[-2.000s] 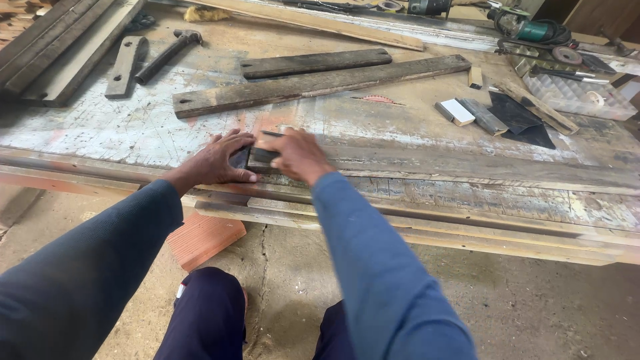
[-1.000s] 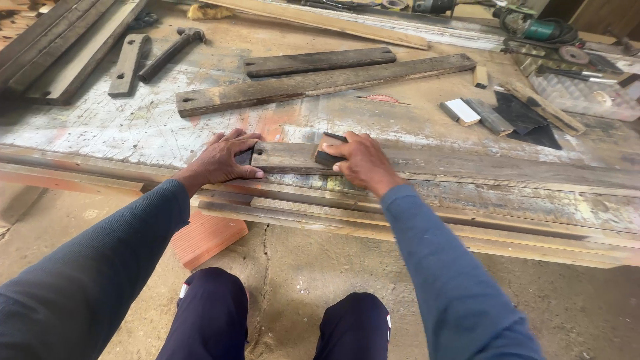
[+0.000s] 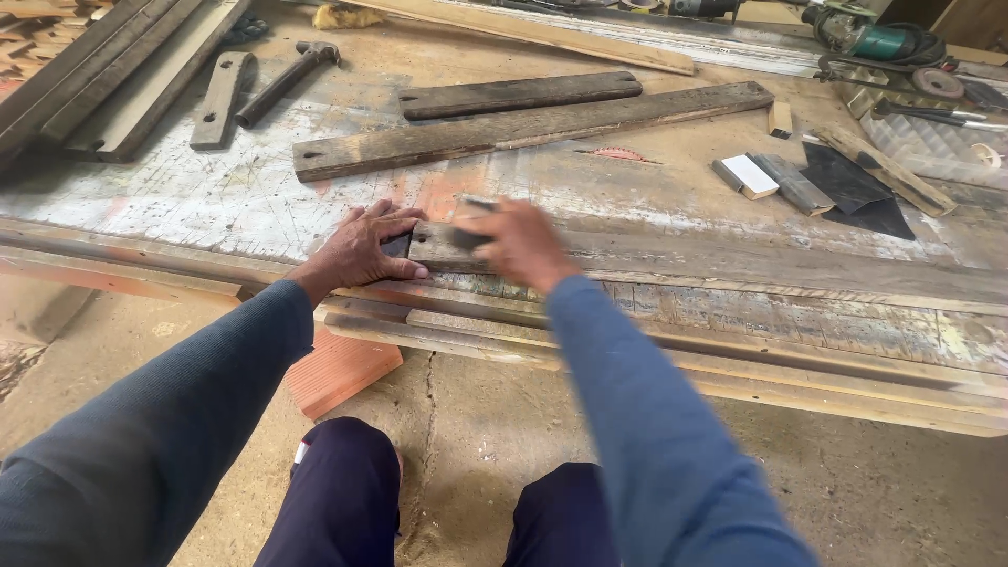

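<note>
A long weathered wooden board lies along the near edge of the workbench and runs off to the right. At its left end, my left hand rests with fingers spread, gripping a small dark piece that touches the board's end. My right hand, blurred by motion, is closed around a dark block on the board's top face, a short way right of the hole near the end. How the block's underside looks is hidden.
Two weathered boards lie beyond my hands. A claw hammer and a short holed board are at the left. A red-toothed saw blade pokes through the bench top. Sanding blocks, black sheets and an angle grinder are at the right.
My right hand with the dark block was near the left end, then farther right along the board, and is now back leftward. My left hand has stayed at the board's end.
</note>
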